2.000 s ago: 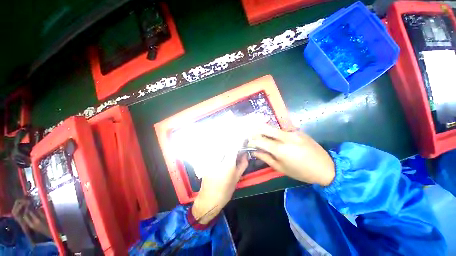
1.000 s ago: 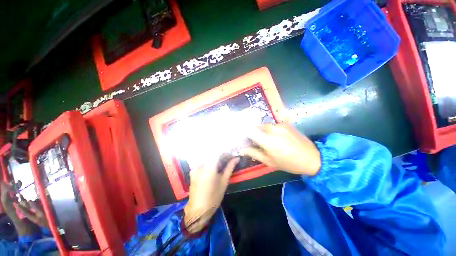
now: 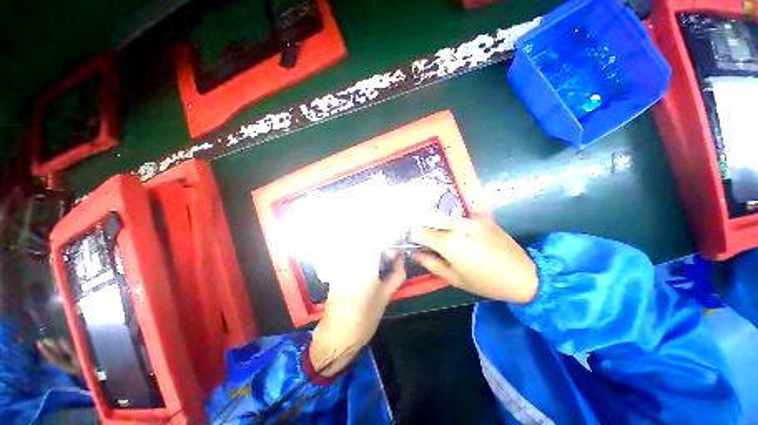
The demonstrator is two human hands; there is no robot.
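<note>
An opened tablet unit (image 3: 366,178) lies in a red-orange foam tray (image 3: 353,155) in front of me. Strong white glare covers most of its middle and left. Small board parts show at its upper right end. My left hand (image 3: 353,307) is over the tablet's lower edge, its fingers partly lost in the glare. My right hand (image 3: 482,256) comes in from the right, its fingertips close to the left hand's over the lower part of the tablet. Something small and dark shows between the fingertips; I cannot tell what it is or which hand grips it.
A blue parts bin (image 3: 611,124) with tiny glints inside stands at upper right. Trays with tablets stand at the left (image 3: 137,290) and right (image 3: 694,166). Another red tray (image 3: 274,81) lies beyond the white-flecked strip. A blurred person's hand shows at far lower left.
Both hands remain over the tablet with small finger shifts; the fingertips are closer together than one second ago. At far left, the other person's hands have moved and another tray now shows at upper left.
</note>
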